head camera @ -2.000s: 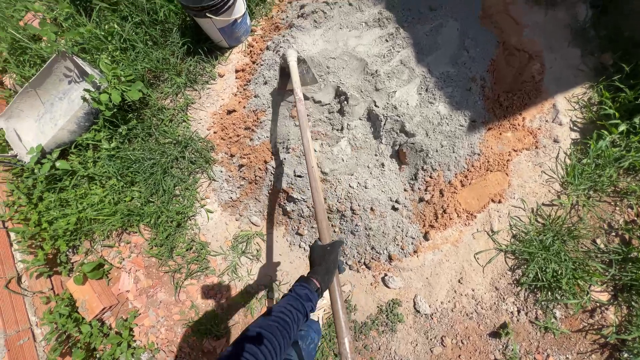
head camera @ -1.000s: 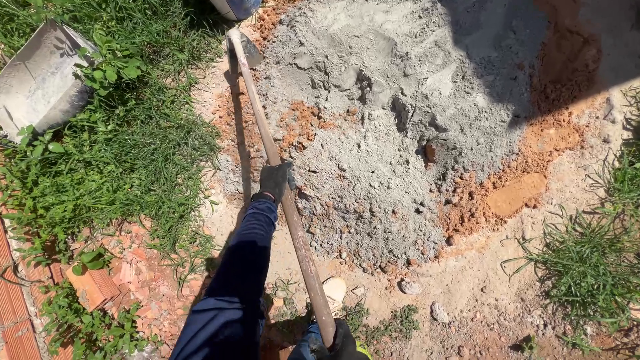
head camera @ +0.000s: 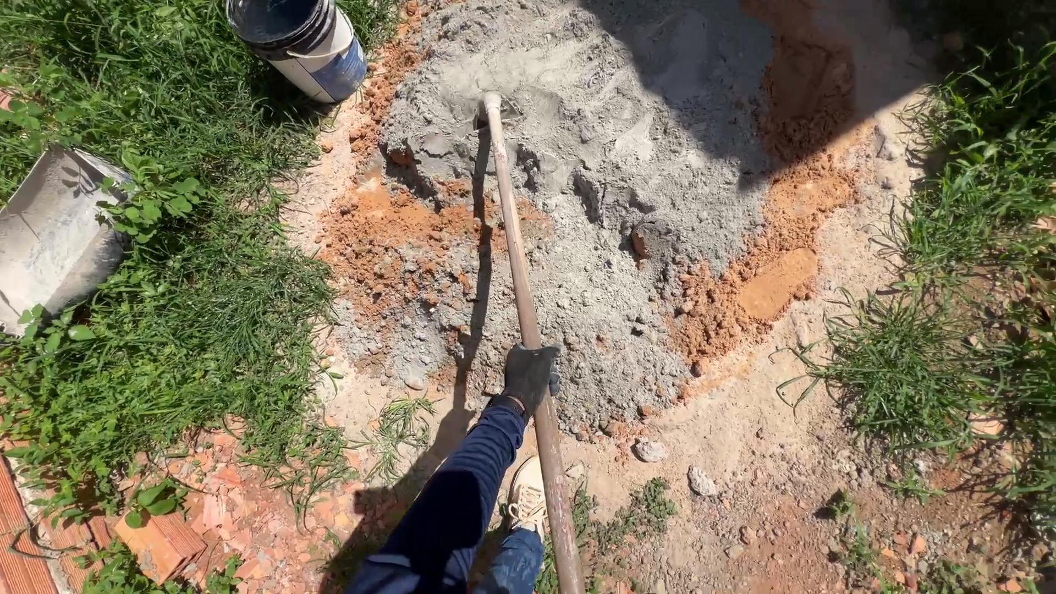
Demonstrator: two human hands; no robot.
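Observation:
A dark glove covers my left hand [head camera: 530, 379], which is closed around the middle of the long wooden handle [head camera: 516, 247] of a hoe. The handle runs from the bottom edge up to the hoe head [head camera: 497, 111], whose blade lies partly sunk in grey powdery material. That grey material [head camera: 577, 198] is heaped over orange-brown soil [head camera: 404, 227], which shows along its left and right sides. My right hand is outside the frame.
A bucket [head camera: 330, 66] stands at the upper left. A bent, light-coloured container [head camera: 62, 239] lies on the grass [head camera: 223, 330]. Broken brick [head camera: 161, 544] is at the lower left, loose stones [head camera: 650, 450] lie below the heap, and my shoe [head camera: 528, 495] is beside the handle.
The hoe head has moved from the heap's left edge up and right onto the grey material. More orange soil shows at the heap's left. My right hand, seen low a second ago, has left view.

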